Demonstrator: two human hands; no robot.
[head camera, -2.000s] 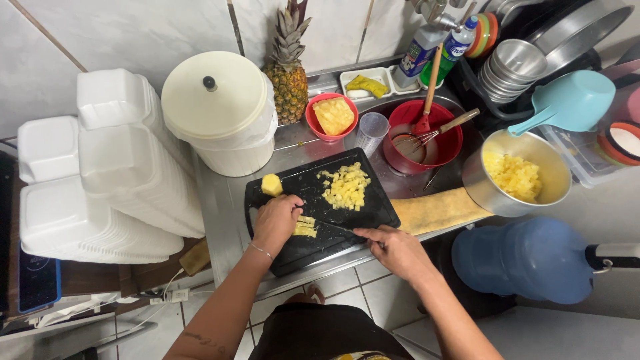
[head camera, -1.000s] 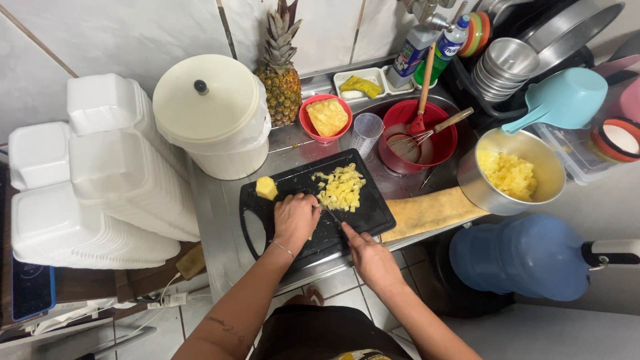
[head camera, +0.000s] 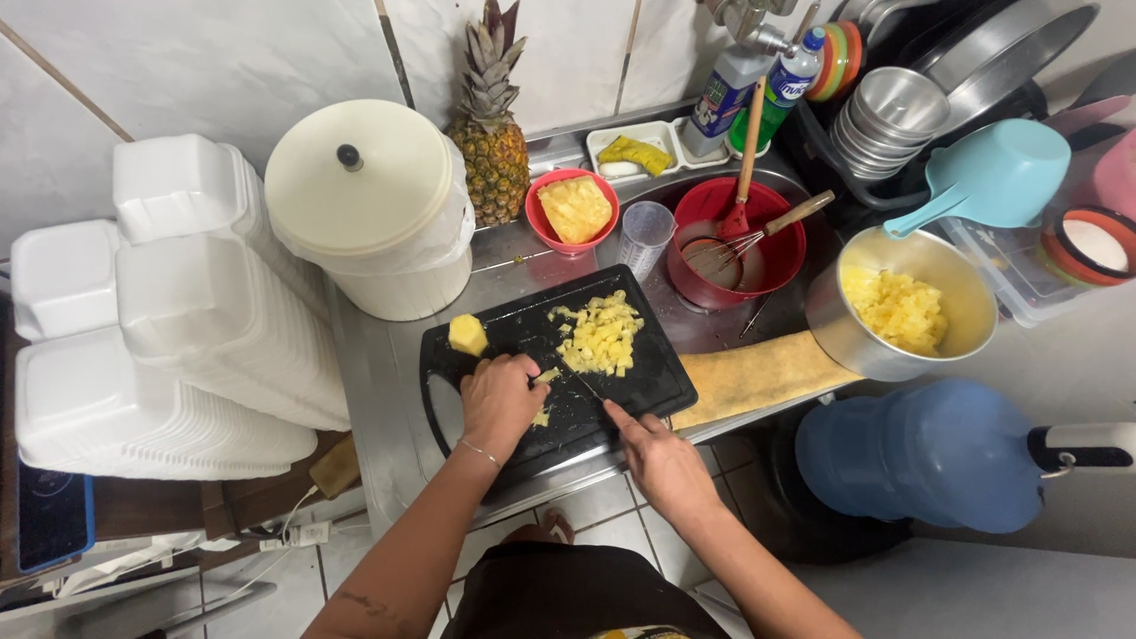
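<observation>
A black cutting board (head camera: 532, 319) lies on the steel counter. My right hand (head camera: 661, 457) grips a knife (head camera: 581, 382), its blade low over the board and pointing up and left. My left hand (head camera: 501, 399) rests on the board's left half, fingers curled on small pineapple pieces (head camera: 543, 390); what lies under the palm is hidden. Diced pineapple (head camera: 603, 333) forms a pile at the board's upper right. A pineapple chunk (head camera: 468, 335) sits at the upper left, just above my left hand.
Behind the board stand a lidded white bucket (head camera: 368, 195), a whole pineapple (head camera: 493, 160), a red bowl (head camera: 572, 211) with pineapple and a measuring cup (head camera: 646, 232). Rightward are a red basin (head camera: 781, 257) with a whisk, a yellow cloth (head camera: 754, 377) and a pot (head camera: 967, 311). Foam containers (head camera: 177, 355) stand left.
The row of pineapple pieces between my hands two seconds ago is smaller, with more dice in the pile. The knife has shifted between the pile and my left hand.
</observation>
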